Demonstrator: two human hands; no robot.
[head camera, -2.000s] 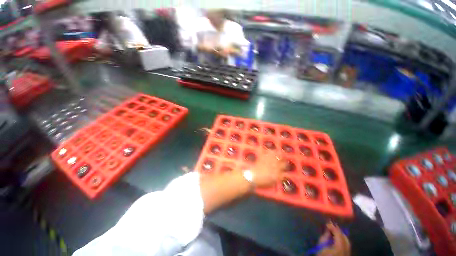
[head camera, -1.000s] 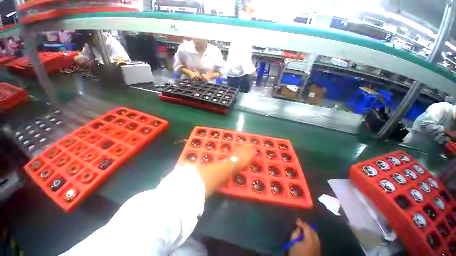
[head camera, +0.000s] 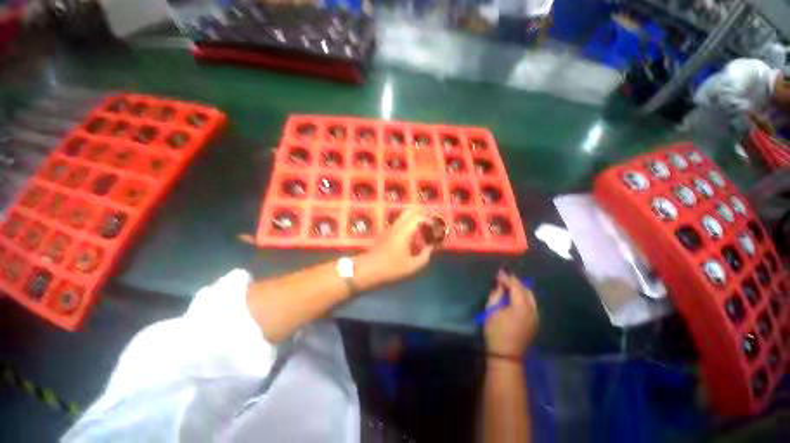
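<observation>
The red-orange work tray (head camera: 270, 227) lies directly ahead, with dark round units in most of its square pockets. One pocket in its second row from the back shows a bare orange floor. My left hand (head camera: 400, 253), with a pale watch-like band at the wrist, is over the tray's near edge. Its fingertips pinch a dark round unit (head camera: 424, 236), slightly blurred and partly hidden by the fingers. My right hand (head camera: 513, 318), with a thin dark wristband, is below the tray's near right corner and holds a slim blue hand tool (head camera: 492, 311).
A left-hand tray (head camera: 130, 234) holds copper-centred parts. A tilted right-hand tray (head camera: 645, 234) holds silver-faced and dark units. A white sheet (head camera: 598, 260) with a clear item and a crumpled tissue (head camera: 554, 240) lie between. A black parts tray (head camera: 286, 35) sits at the back. A person (head camera: 736, 91) is far right.
My left hand has moved from the tray's middle to its near edge, with a dark unit now visible in its fingers. My right hand still holds the blue tool. The view has tilted down.
</observation>
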